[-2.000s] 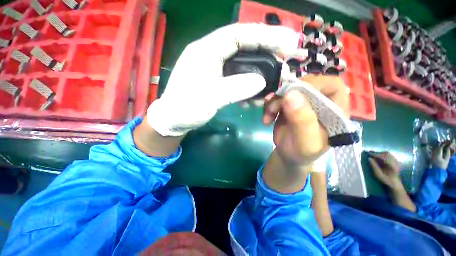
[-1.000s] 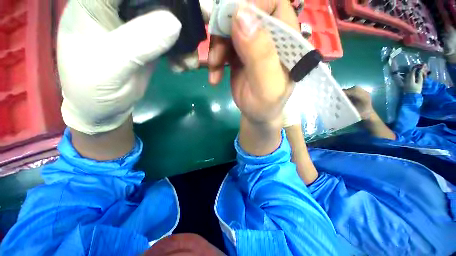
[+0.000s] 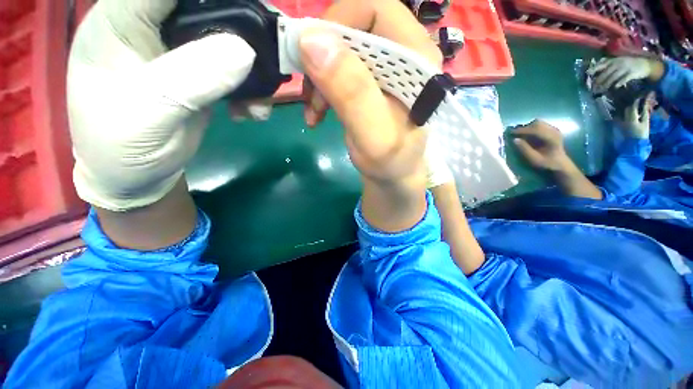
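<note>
My gloved left hand (image 3: 140,114) is closed around a black rounded watch head (image 3: 235,45) near the top edge. My bare right hand (image 3: 372,106) pinches a white perforated strap (image 3: 387,67) between thumb and fingers. The strap's near end meets the side of the watch head; whether it is seated there I cannot tell. A black keeper loop (image 3: 431,99) sits around the strap, and a wider white perforated length (image 3: 471,156) hangs below it to the right. The fingers behind the watch head are partly hidden.
Red trays stand at the left (image 3: 34,144) and top centre (image 3: 482,45), the latter holding watches. More trays (image 3: 562,23) are at the upper right. Coworkers' hands (image 3: 549,148) and blue sleeves are at the right, with clear plastic on the green bench (image 3: 289,197).
Both hands have moved left and up in view, and the watch and strap look larger. The strap end now meets the watch head. At the far right, another gloved hand has appeared.
</note>
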